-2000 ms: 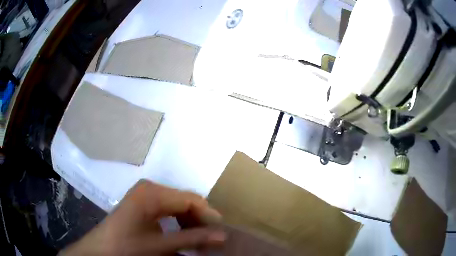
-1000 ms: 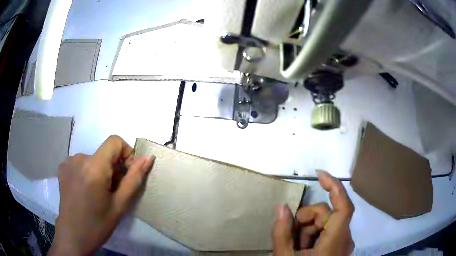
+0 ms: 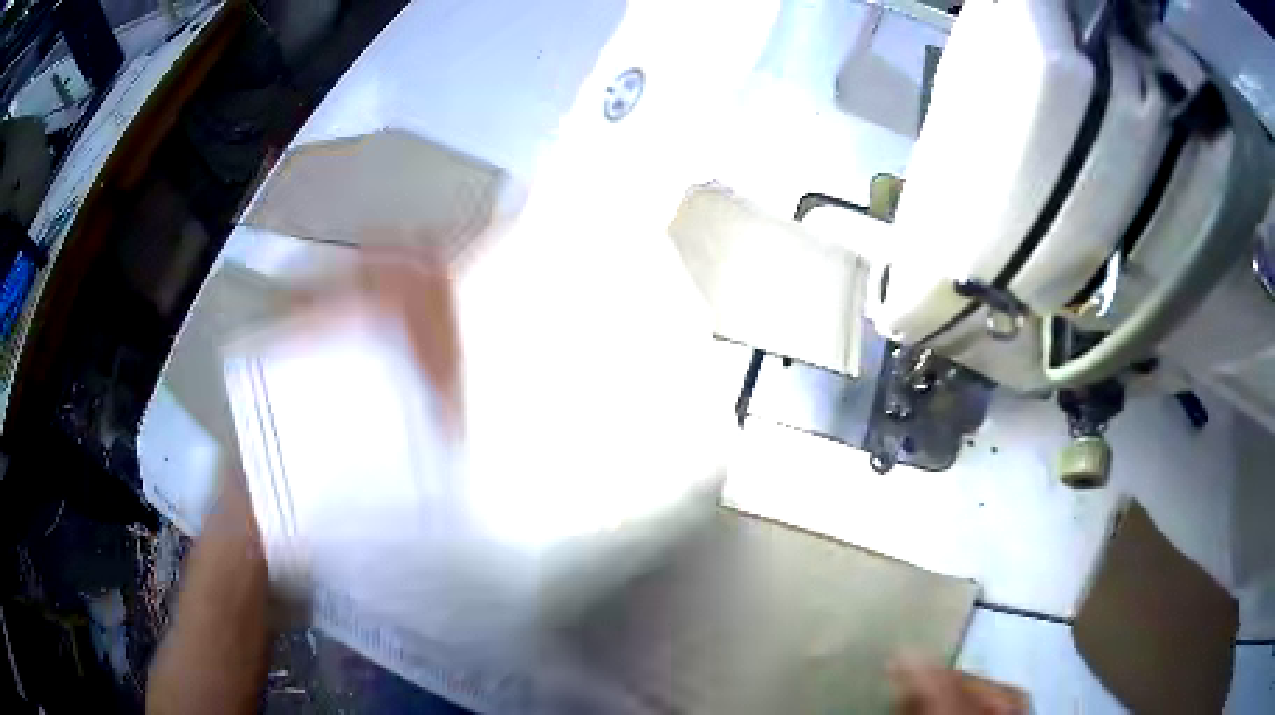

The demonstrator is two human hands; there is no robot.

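Observation:
My left hand [image 3: 413, 314], blurred, is at the left and grips a white sheet-like template with thin lines [image 3: 343, 426], held above the table. A grey-beige fabric piece [image 3: 853, 594] lies in front of the machine; its left part is lost in blur and glare. My right hand [image 3: 958, 691] shows only as blurred fingertips at that piece's lower right edge, cut off by the picture's bottom. Whether they grip it cannot be told. A pale pointed piece [image 3: 783, 279] lies left of the presser foot [image 3: 902, 398].
The off-white machine head [image 3: 993, 168] stands at upper right, with its tension knob [image 3: 1084, 461] below. A glaring work lamp [image 3: 601, 266] covers the middle. A brown flap piece [image 3: 1161, 608] lies at right. Beige pieces [image 3: 378, 189] lie at upper left.
My left hand has let go of the fabric piece and now holds the white template at the left. My right hand is lower, mostly out of the picture. The view has turned left.

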